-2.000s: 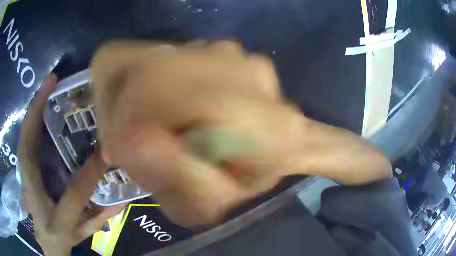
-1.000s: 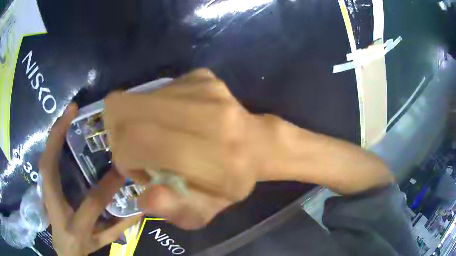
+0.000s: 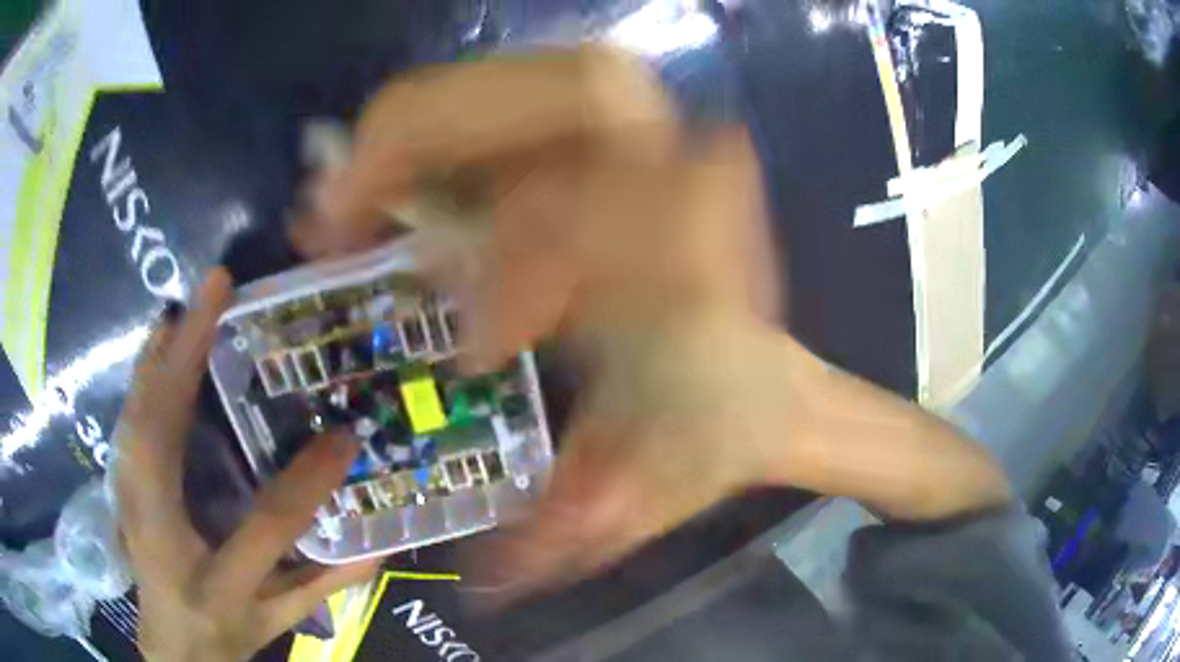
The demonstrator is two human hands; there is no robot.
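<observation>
The white power strip housing [image 3: 408, 534] lies open side up on the black printed sheet. A yellow transformer [image 3: 422, 404] and a green circuit board [image 3: 481, 433] show inside, with pale rectangular socket frames [image 3: 469, 471] and brass along both long sides. My left hand [image 3: 214, 517] holds the housing's left end, one finger at the upper left corner, one reaching in over the board. My right hand [image 3: 647, 272] is blurred above the housing's upper right side, fingers curled leftward. Whether it holds something is unclear.
The black printed sheet [image 3: 828, 375] bears NISKO lettering. Masking tape [image 3: 949, 298] runs along its right edge. A crinkled clear plastic bag [image 3: 91, 556] with white cable lies at lower left. A grey-blue curved edge crosses the lower right. My dark right sleeve [image 3: 958, 582] shows there.
My right hand has lifted away from over the housing, uncovering the transformer and board. The housing and my left hand appear further right in the view.
</observation>
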